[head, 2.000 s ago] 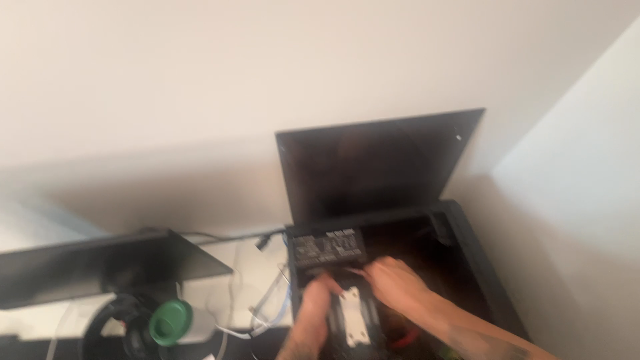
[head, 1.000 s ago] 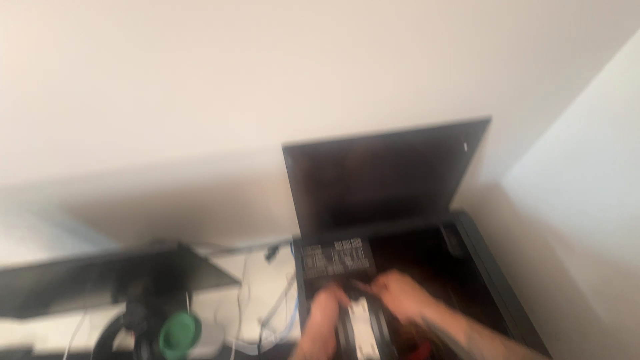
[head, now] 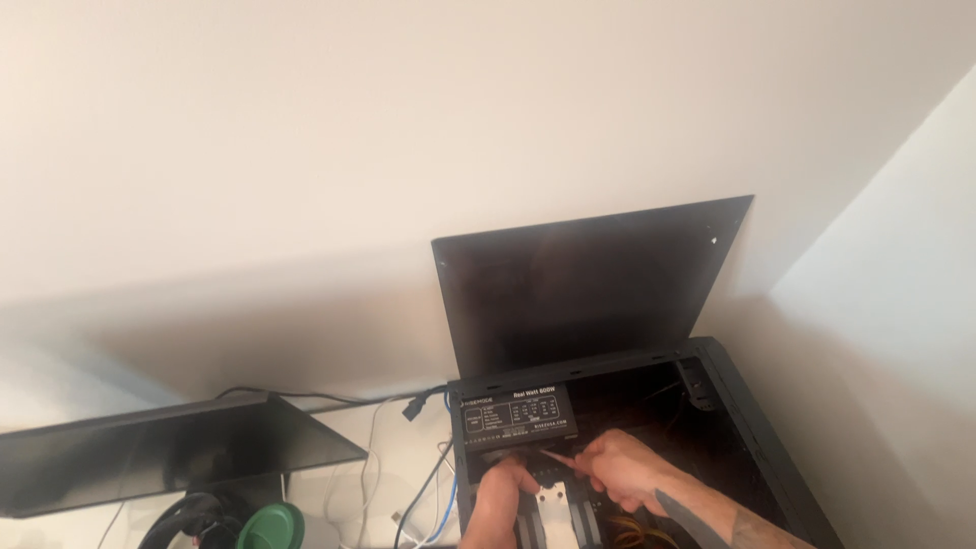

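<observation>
A black computer case (head: pixel 762 450) lies with its inside exposed, a labelled power supply unit (head: pixel 518 415) at its upper left. My left hand (head: pixel 503 488) reaches in just below the power supply; its fingertips are partly hidden, so its hold is unclear. My right hand (head: pixel 618 469) grips a thin, pale, pointed tool (head: pixel 558 458), its tip directed left toward the area near my left fingers. Below and between my hands is a CPU cooler (head: pixel 557 515) with a pale central strip. Yellowish cables (head: pixel 637 534) lie inside the case, below my right hand.
A dark glossy panel (head: pixel 587 297) stands behind the case against the wall. On the left are a monitor (head: pixel 175 450), a green-lidded container (head: pixel 271 528), black headphones (head: pixel 191 522) and a black power plug (head: pixel 414 408). White and blue cables (head: pixel 444 507) run along the case's left side.
Both hands remain inside the case, around the cooler. No clear change in what they hold is visible; the earlier frames are blurred.
</observation>
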